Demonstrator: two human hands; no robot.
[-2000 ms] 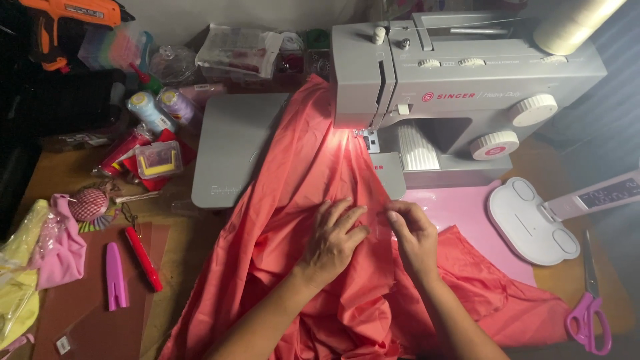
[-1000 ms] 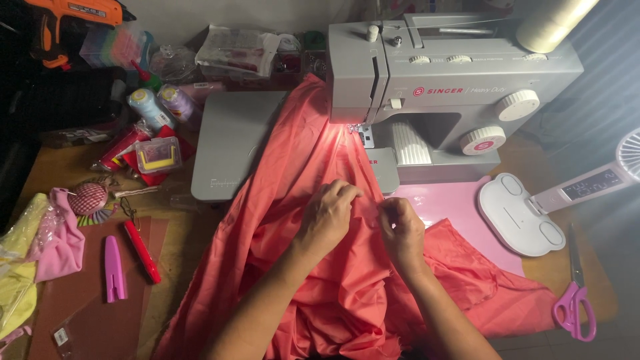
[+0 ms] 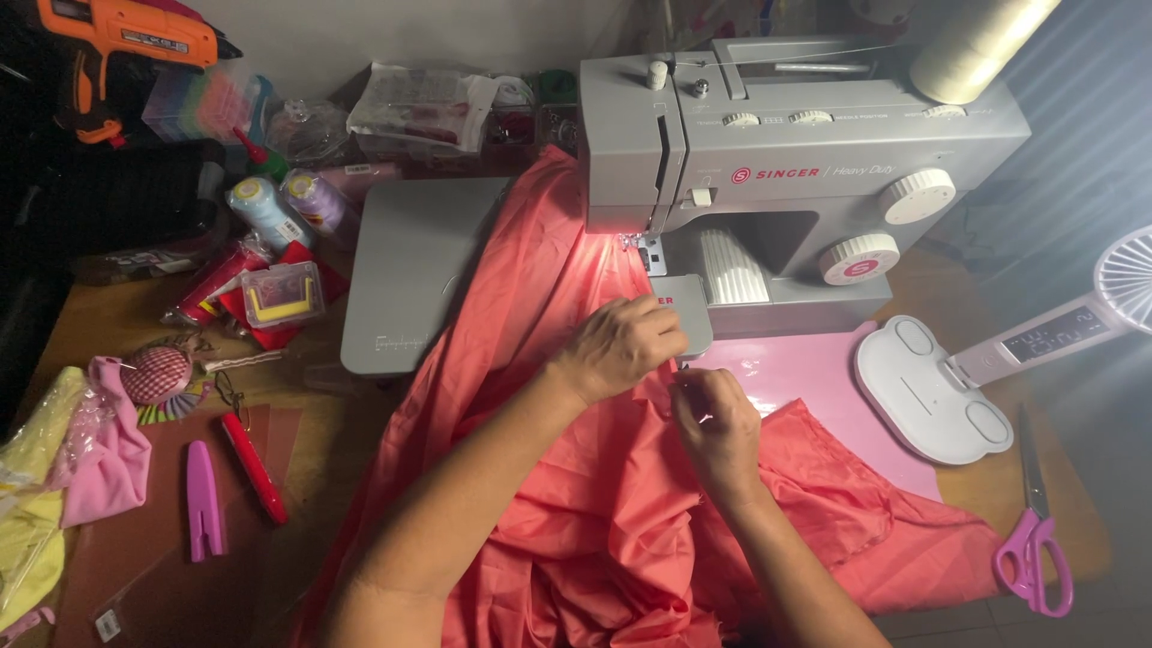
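A large coral satin-like fabric drapes over the extension table of a grey Singer sewing machine and runs up under the lit needle area. On the cloth, just below the machine's bed, my left hand has its fingers curled on the fabric's edge. Close beside it on the right, my right hand pinches the same edge between thumb and fingers, with a small shiny spot at the fingertips too small to identify. A cone of pale thread stands on top of the machine.
Purple-handled scissors and a white lamp base lie at the right. Along the left are thread spools, a checked pincushion, a pink plastic tool, a red pen-like tool and an orange heat-gun-like tool.
My left hand has moved up and right along the cloth, toward the machine's bed. My right hand's fingers have curled in more than two seconds ago.
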